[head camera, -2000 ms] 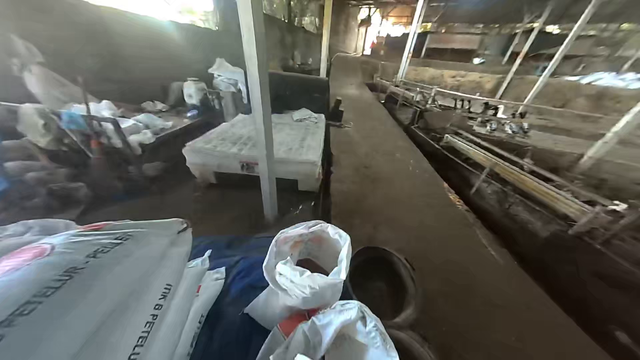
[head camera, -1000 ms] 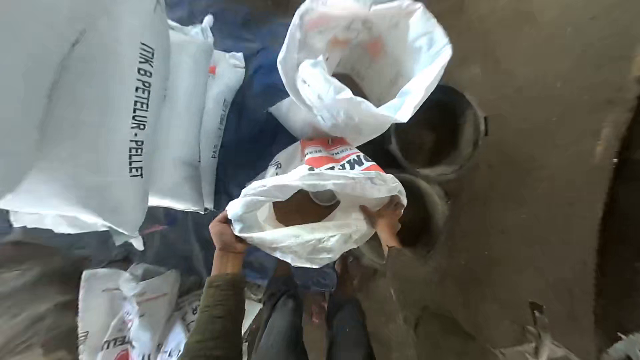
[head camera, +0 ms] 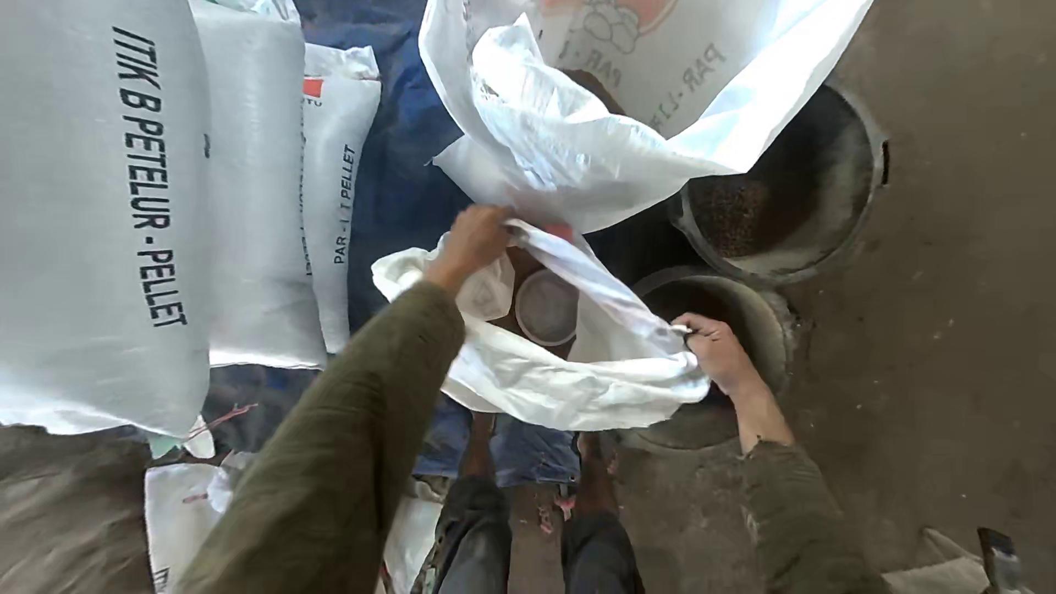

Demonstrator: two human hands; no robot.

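Observation:
An open white woven feed sack [head camera: 577,388] stands just in front of me, its rim pulled wide. My left hand [head camera: 474,243] grips the far rim toward the left. On the right side of the same rim, my right hand [head camera: 716,351] holds a fold of the material. Inside lie brown feed and a round, pale scoop or bowl [head camera: 546,308]. A second open white sack [head camera: 594,157] stands just beyond, with brown feed partly visible in it. Two dark round tubs sit to the right; the farther tub [head camera: 866,198] holds some brown grains, and the nearer tub [head camera: 771,309] is partly hidden.
Several full white feed sacks [head camera: 148,214] with printing stand at the left on a blue tarpaulin [head camera: 404,107]. A crumpled white sack [head camera: 177,503] lies at the lower left. My feet are below the open sack. A dark-handled object [head camera: 1000,557] is at the lower right.
My left hand has moved from the sack's left side to its far rim. The rim is folded differently, and the view is closer to the sacks.

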